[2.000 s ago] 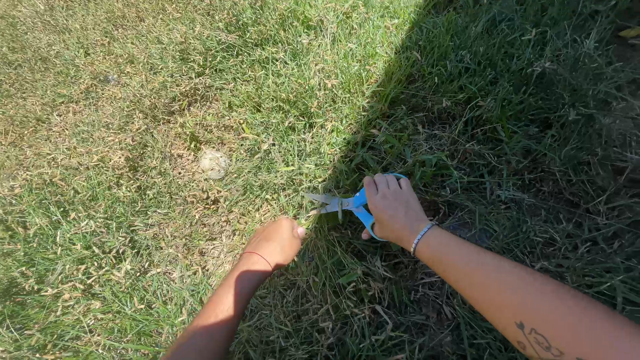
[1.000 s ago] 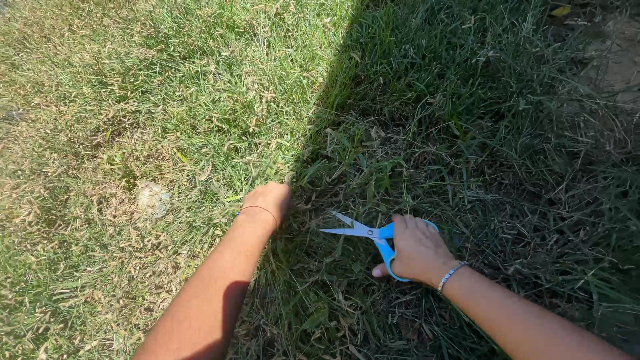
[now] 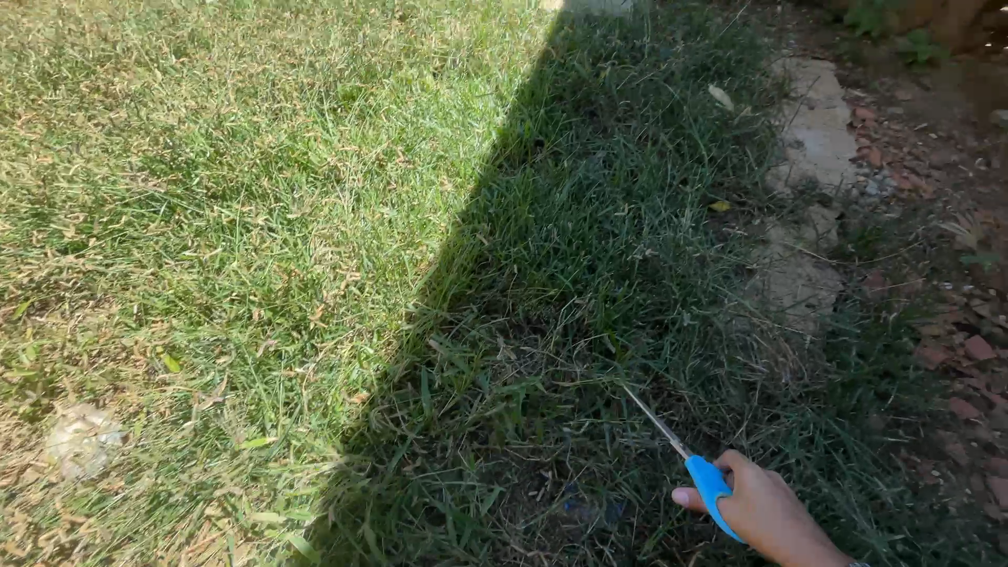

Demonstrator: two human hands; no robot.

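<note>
At the lower right, my right hand point(image 3: 764, 504) grips the blue handles of a pair of scissors point(image 3: 713, 488). Their metal blades point up and to the left, seen nearly edge-on, with the tips against shaded grass point(image 3: 583, 346). How far apart the blades stand cannot be told from this angle. My left hand is out of the frame.
Sunlit grass point(image 3: 276, 197) with dry clippings covers the left side. A pale, roundish thing point(image 3: 85, 441) lies at the lower left. Along the right run a broken concrete edging point(image 3: 819, 126), bare soil and reddish rubble point(image 3: 976, 350). A yellow leaf point(image 3: 719, 206) lies near the edging.
My left hand, earlier in the grass left of the scissors, has gone out of view. My right hand has turned the scissors so that the blades appear edge-on. The view has shifted up and right.
</note>
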